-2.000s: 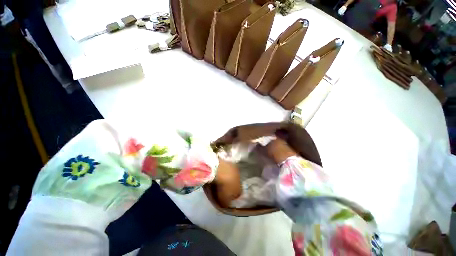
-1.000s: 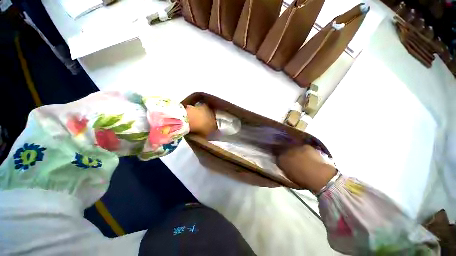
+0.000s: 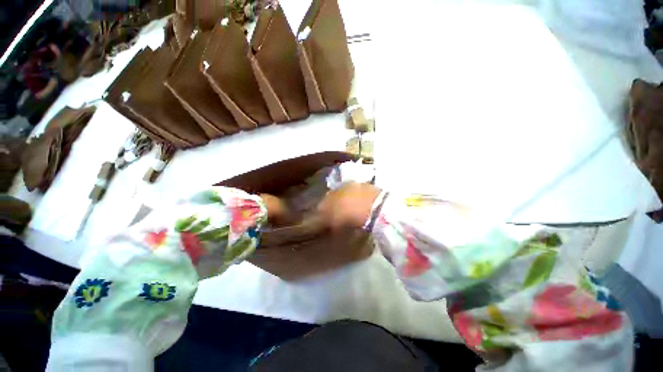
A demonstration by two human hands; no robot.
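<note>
A brown handbag (image 3: 312, 256) lies at the near table edge with its mouth open toward me. White crumpled tissue paper (image 3: 350, 173) shows in the mouth at the right. My left hand (image 3: 275, 211) is at the left part of the mouth, its fingers hidden inside or behind the rim. My right hand (image 3: 350, 206) is at the right part of the mouth, blurred, over the near rim and beside the paper. What either hand grips cannot be seen.
A row of upright brown bags (image 3: 236, 76) stands behind. Tan strap bundles (image 3: 358, 120) lie right of it, others at left. A large stack of white sheets (image 3: 501, 109) lies at right. Flat brown bags (image 3: 645, 131) are at the right edge.
The view has swung to the right, so the row of bags now shows further left. The hands have come closer together, and the bag mouth looks narrower, with its front side showing.
</note>
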